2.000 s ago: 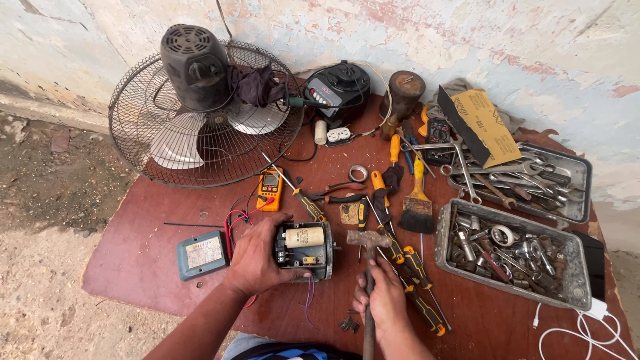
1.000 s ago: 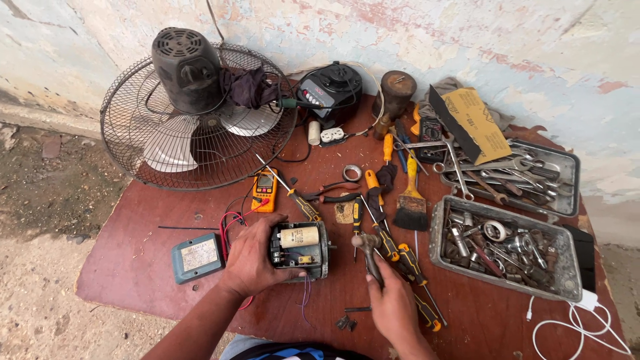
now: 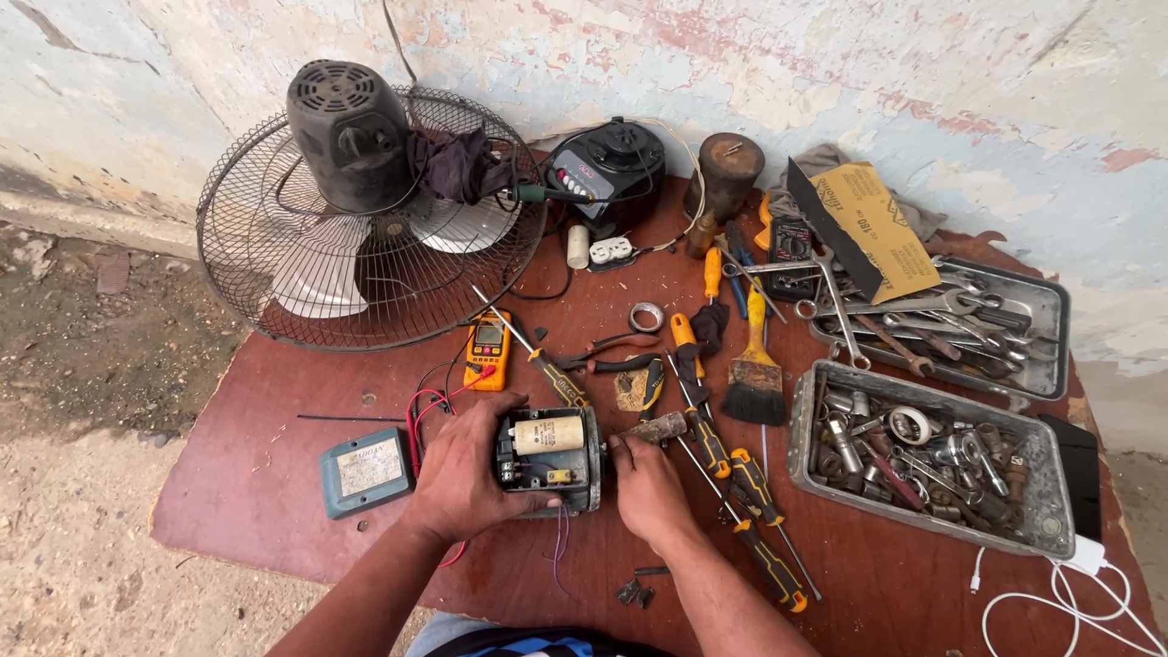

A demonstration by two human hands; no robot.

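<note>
My left hand (image 3: pixel 470 474) grips the left side of an electric motor (image 3: pixel 589 470), its open terminal box showing a cream cylindrical capacitor (image 3: pixel 547 435). Purple wires hang from the motor toward me. At the motor's right end, my right hand (image 3: pixel 646 484) is closed around a small hammer; the hammer's head (image 3: pixel 659 428) shows above my fingers and its handle is mostly hidden. A yellow multimeter (image 3: pixel 488 350) lies behind my left hand with red and black leads. Left of that hand rests a blue-grey box (image 3: pixel 366 473) with a pale label.
Yellow-and-black screwdrivers (image 3: pixel 766 561) lie right of my right hand, near a paintbrush (image 3: pixel 756 388). Pliers (image 3: pixel 607 347) and a tape roll (image 3: pixel 646 318) are behind the motor. Farther right sit a metal tray of sockets (image 3: pixel 931 534) and one of wrenches (image 3: pixel 1058 342). A caged fan (image 3: pixel 365 265) occupies the back left.
My right hand has brought the hammer from right of the motor up to its right end, and the handle has turned out of plain sight. My left hand stays on the motor.
</note>
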